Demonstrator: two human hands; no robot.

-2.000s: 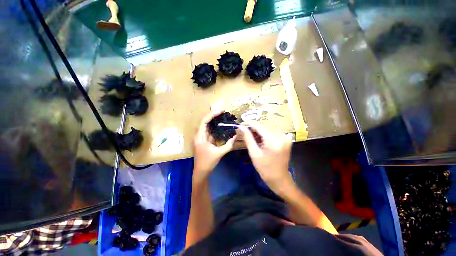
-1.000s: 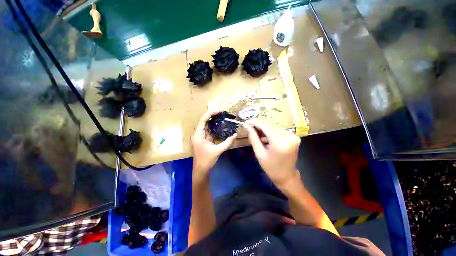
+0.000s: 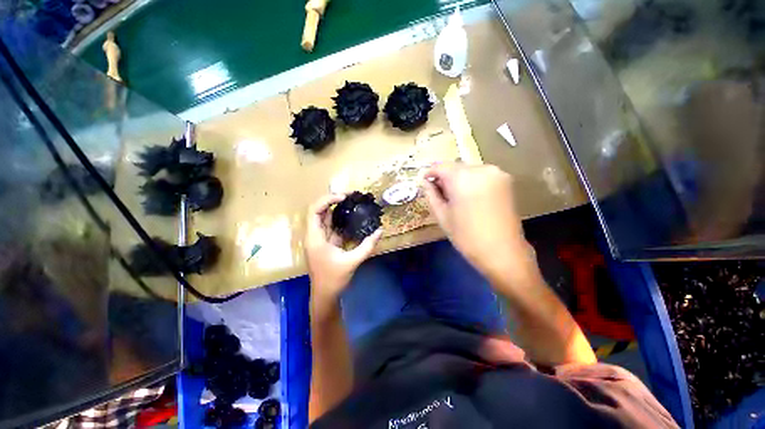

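My left hand (image 3: 334,251) holds a black spiky hair piece (image 3: 358,216) at the bench's front edge, fingers and thumb around its sides. My right hand (image 3: 474,201) is right of the white glue dish (image 3: 401,193), its thumb and fingers pinched together. Only a small pale bit of the thin applicator stick (image 3: 424,175) seems to show at the fingertips; the rest is hidden or blurred. Glue stains surround the dish. Three more spiky hair pieces (image 3: 356,104) stand in a row behind.
A white glue bottle (image 3: 451,49) stands at the back; white nozzle tips (image 3: 506,134) lie right of the yellow tape (image 3: 460,126). Black pieces (image 3: 201,253) stand by the left screen. Blue crates (image 3: 294,352) flank me. Tan limbs (image 3: 313,23) lie on the green belt (image 3: 243,33). A black cable hangs left.
My right hand has moved away from the hair piece to beside the glue dish. My left hand still holds the piece, whose smooth dark surface now shows. The whole view has shifted.
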